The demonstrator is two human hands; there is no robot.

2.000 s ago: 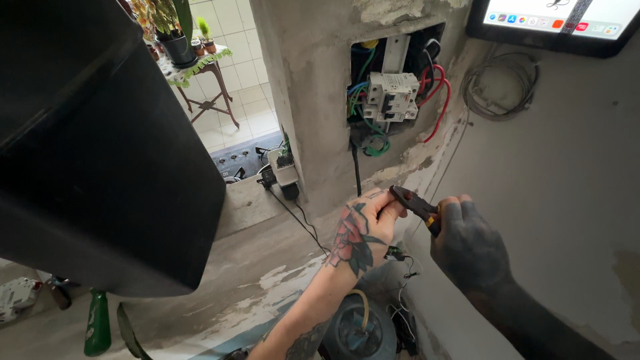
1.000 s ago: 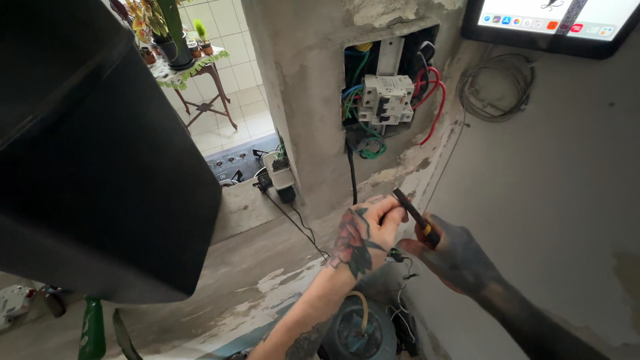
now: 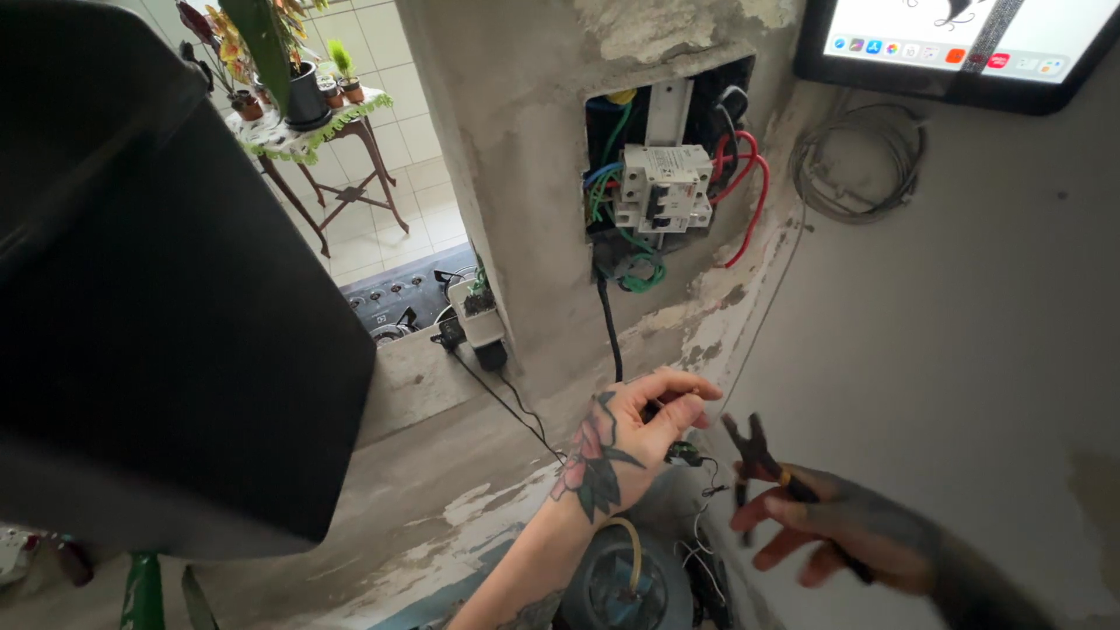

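Observation:
My left hand [image 3: 643, 433] is curled around a black cable [image 3: 610, 328] that hangs from the recessed electrical box; thumb and index finger pinch near the cable's end, which is mostly hidden. Just to the right, my right hand [image 3: 822, 525] holds pliers [image 3: 770, 468] with dark handles, their jaws apart and separate from the left fingers. Above, the wall box holds white circuit breakers [image 3: 665, 188] on a metal rail. Red wires [image 3: 757, 201] loop out at its right, and a green wire coil [image 3: 645, 273] hangs at its lower edge.
A large black box-like object [image 3: 175, 289] fills the left. A tablet [image 3: 962, 52] and a coiled grey cable [image 3: 857, 164] are at upper right. Plugs sit in a white socket block [image 3: 477, 315] on the ledge. Below stands a round container [image 3: 626, 577] with a hose.
The pliers were at the left fingertips; now they are lower and to the right, with jaws apart. The fingers of my right hand have spread.

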